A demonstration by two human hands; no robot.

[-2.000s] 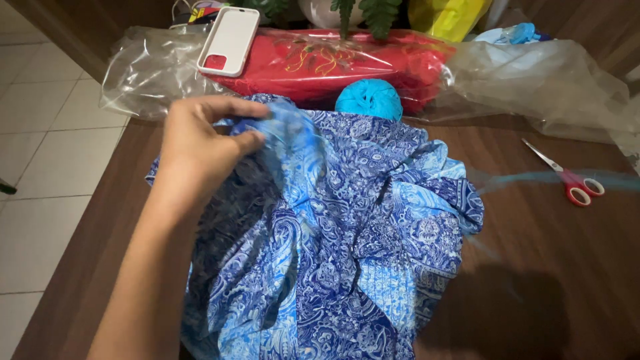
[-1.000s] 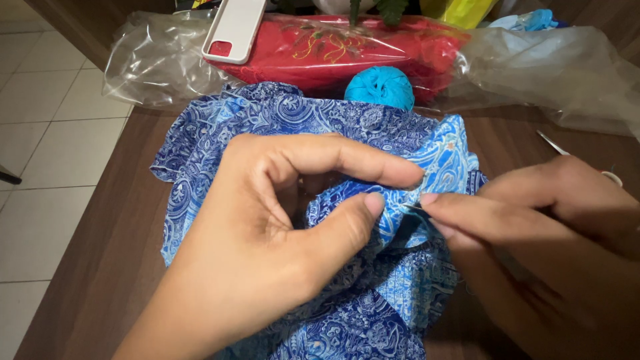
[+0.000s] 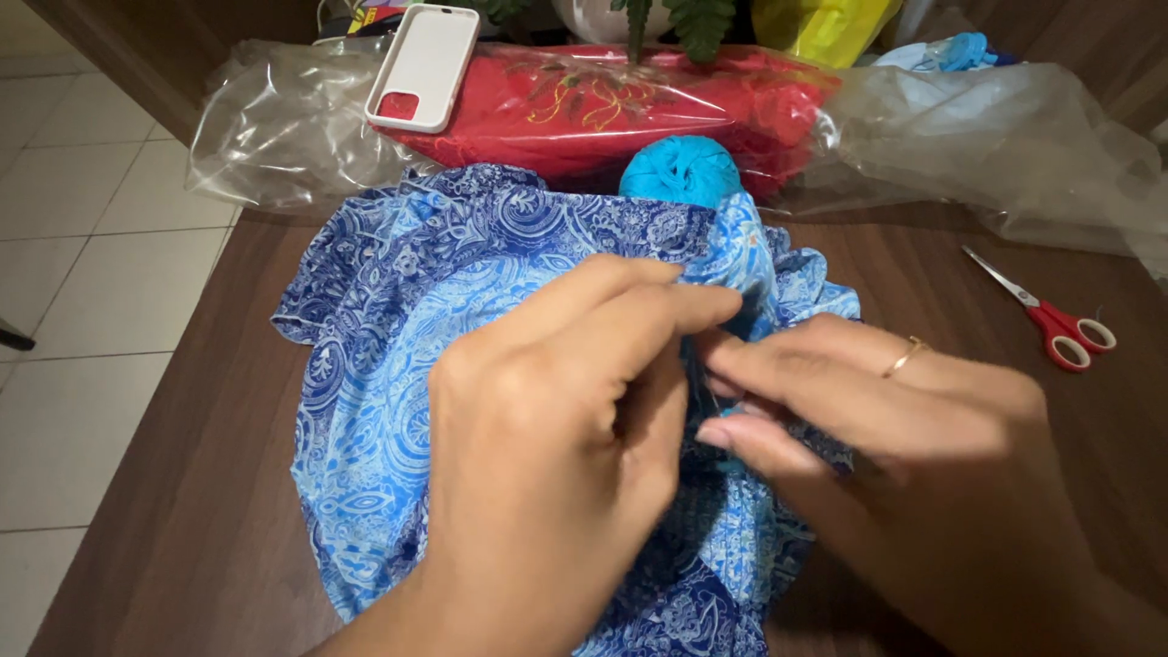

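A blue paisley-patterned cloth (image 3: 383,365) lies bunched across the middle of the wooden table. My left hand (image 3: 566,401) pinches a raised fold of it between bent fingers, the fingertips partly hidden. Just right of it, my right hand (image 3: 876,411), with a ring on one finger, has its fingertips close together at the fold. A thin, needle-like thing (image 3: 712,392) shows between the right fingers, blurred, with a bit of turquoise yarn beside it. Behind the cloth rests a turquoise ball of yarn (image 3: 680,172). Red-handled scissors (image 3: 1049,315) lie apart at the right, blades partly spread.
Along the back lies red embroidered fabric (image 3: 593,109) in a clear plastic bag (image 3: 283,128), with a white phone case (image 3: 424,68) on top. Green leaves (image 3: 698,27) and a yellow bag (image 3: 817,32) are behind. Tiled floor (image 3: 82,392) shows at left.
Two seconds ago only my left hand showed, at the cloth's upper left; it then moved right to the fold, where my right hand joined it. The scissors, partly covered a second ago, show fully.
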